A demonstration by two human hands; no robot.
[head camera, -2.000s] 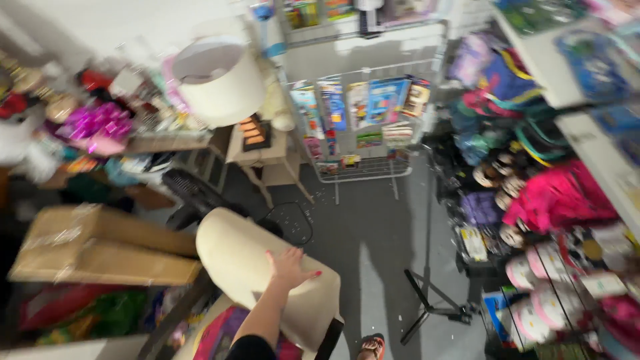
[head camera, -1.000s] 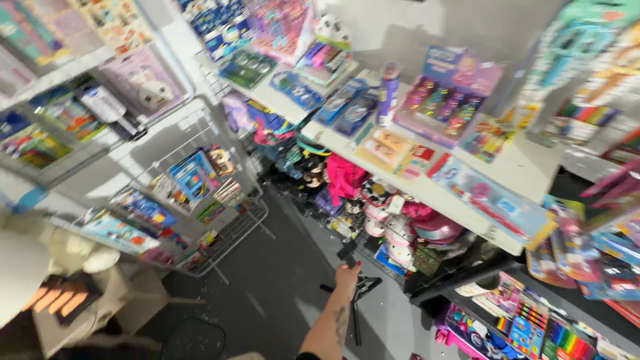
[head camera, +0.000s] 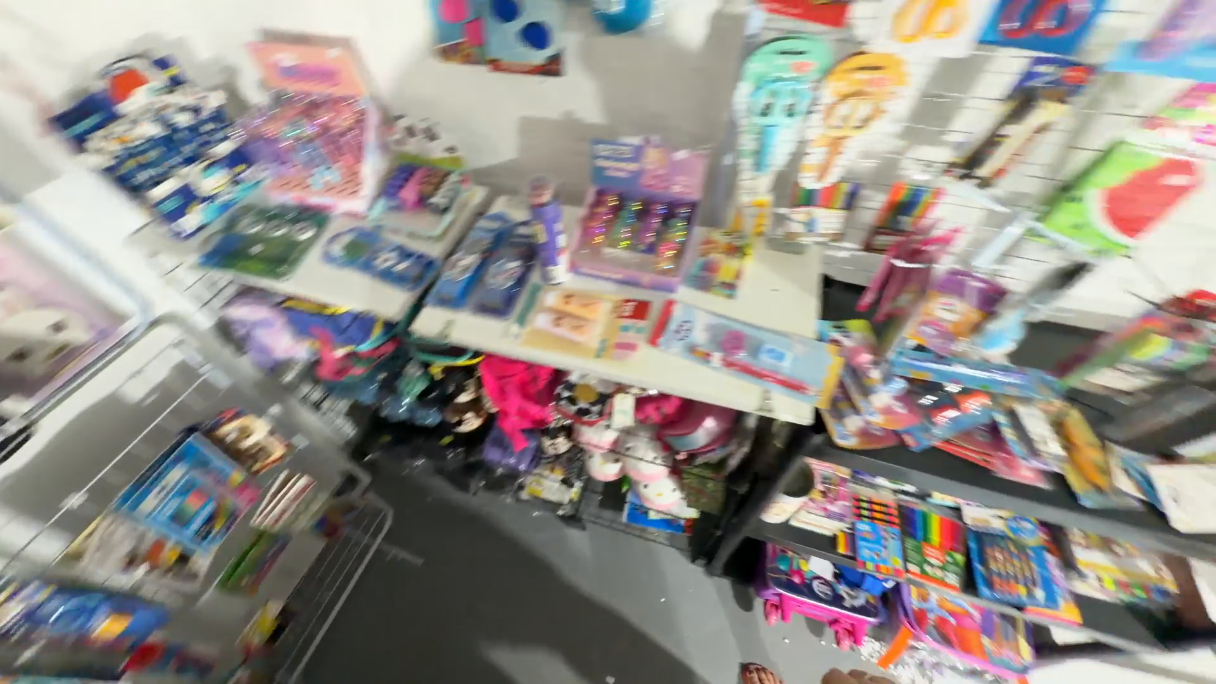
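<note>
Neither of my hands shows in the head view. Ahead, a white shelf (head camera: 779, 385) carries a display box of glittery items (head camera: 636, 223), a purple tube (head camera: 548, 233), blue packages (head camera: 475, 261) and a long light-blue package (head camera: 746, 347). Under it hang or lie a bright pink bag (head camera: 518, 389) and several other bags. To the right, dark shelves hold packs of colored pencils (head camera: 934, 544) and other blister packs. The picture is somewhat blurred.
A wire rack (head camera: 366, 541) with books stands at the left. Grey floor (head camera: 494, 589) runs between it and the shelves. A pink wheeled case (head camera: 822, 598) sits low at the right. Toes (head camera: 760, 674) show at the bottom edge. Scissors packs (head camera: 779, 114) hang on a wire grid.
The view has swung right, from the cream chair and lampshade to the shelves. A hand that lay on the chair, then reached over the floor, is out of view.
</note>
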